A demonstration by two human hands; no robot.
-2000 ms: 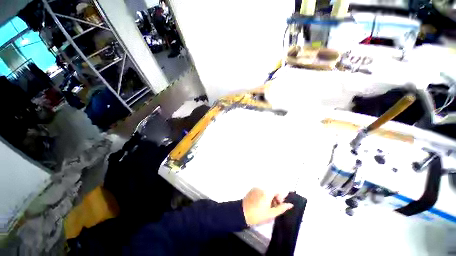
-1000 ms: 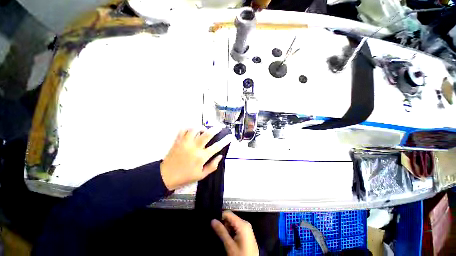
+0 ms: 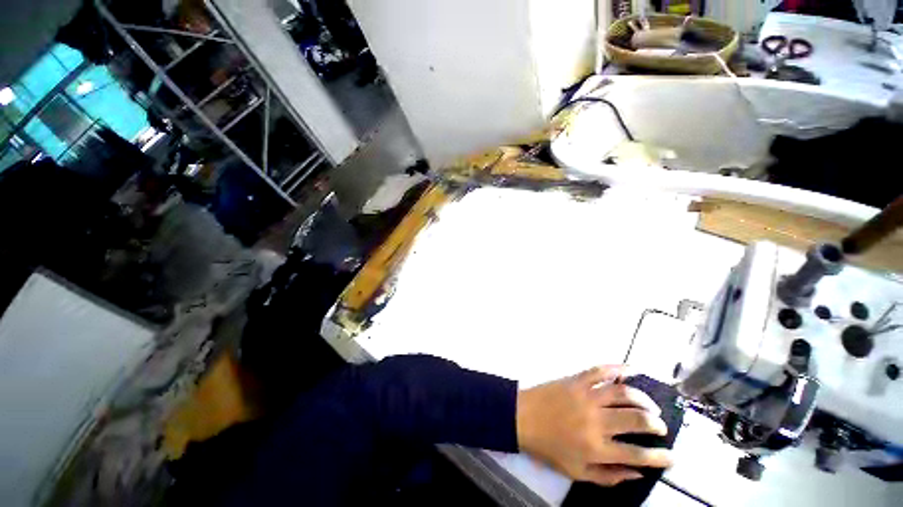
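The black fabric strip [image 3: 619, 489] lies on the white sewing table [image 3: 535, 267] and runs down over its front edge, out of the picture at the bottom. My left hand [image 3: 594, 426] rests on top of the strip, fingers a little apart, pressing it flat near the machine head. The white sewing machine head [image 3: 728, 327] stands just right of my fingertips. The needle and presser foot are hidden under it. A shiny metal guard [image 3: 795, 408] is on the head's front. My right hand is not in view.
Behind the table are a wicker basket [image 3: 673, 48], dark-handled scissors [image 3: 787, 47] and black fabric [image 3: 842, 158]. A wooden strip [image 3: 762, 226] lies behind the machine. A metal rack [image 3: 233, 99] stands at the far left.
The view has swung left and the machine now sits at the right edge. My left hand still lies on the strip. My right hand, seen a second ago, has left the picture.
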